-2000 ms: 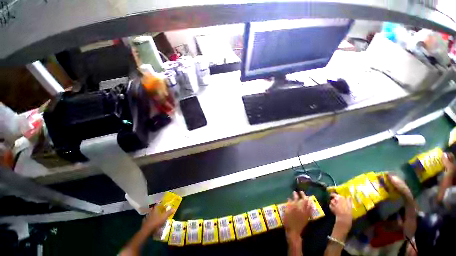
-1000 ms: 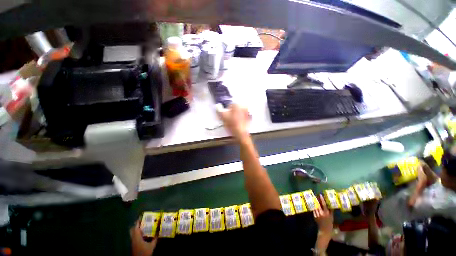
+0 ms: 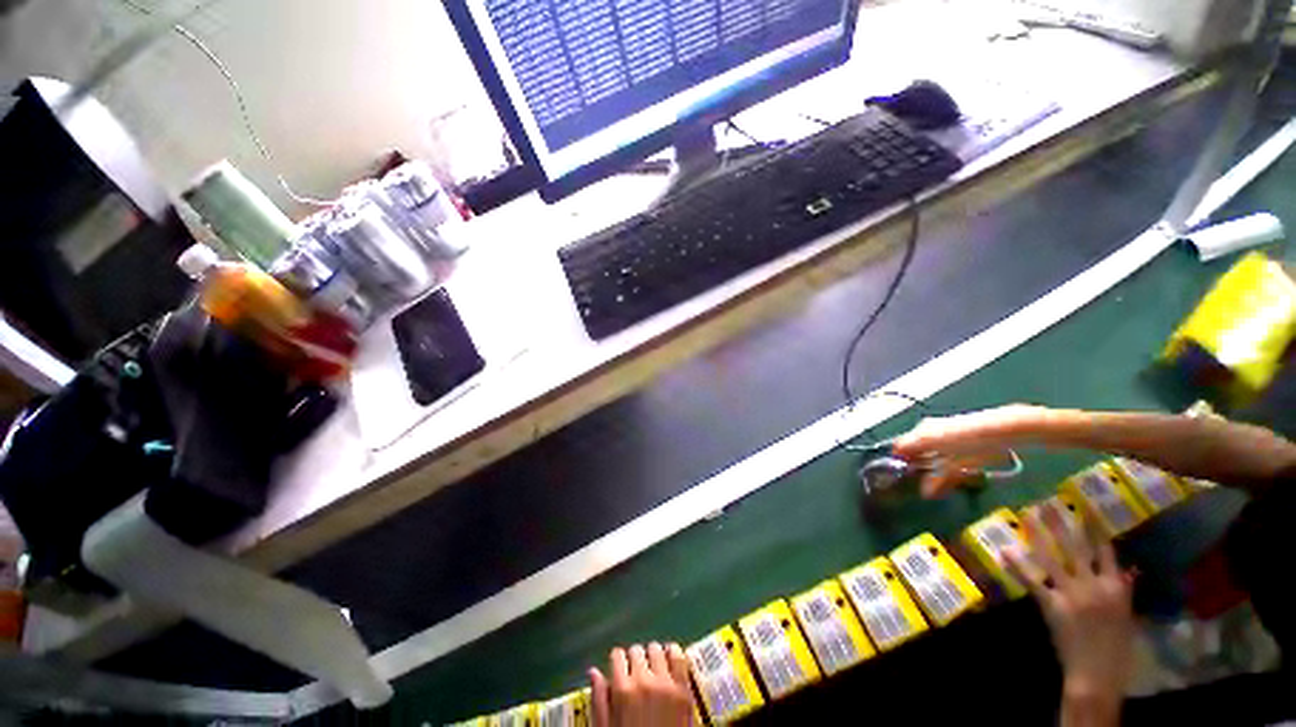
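Note:
A row of yellow product boxes (image 3: 839, 629) with white barcode labels lies slantwise along the green bench's near side. Its left end runs out at the bottom edge. My right hand (image 3: 647, 690) is at the bottom edge, partly cut off, its fingers over the row with boxes on both sides; I cannot tell whether it grips one. My left hand is not in view. Another person's hand lies on the boxes (image 3: 1130, 490) further right. That person's other hand is at a dark corded scanner (image 3: 893, 483) behind the row.
A white shelf (image 3: 526, 372) behind the bench holds a monitor (image 3: 682, 71), keyboard (image 3: 753, 213), mouse (image 3: 921, 102), dark phone (image 3: 436, 345), silver cans (image 3: 373, 244) and an orange bottle (image 3: 263, 313). White printer paper (image 3: 228, 604) hangs down left. More yellow boxes (image 3: 1244, 327) stand far right.
The view has turned and moved closer. My right hand has come back from the phone to the box row; my left hand has left the view. The other person's hand has reached the scanner.

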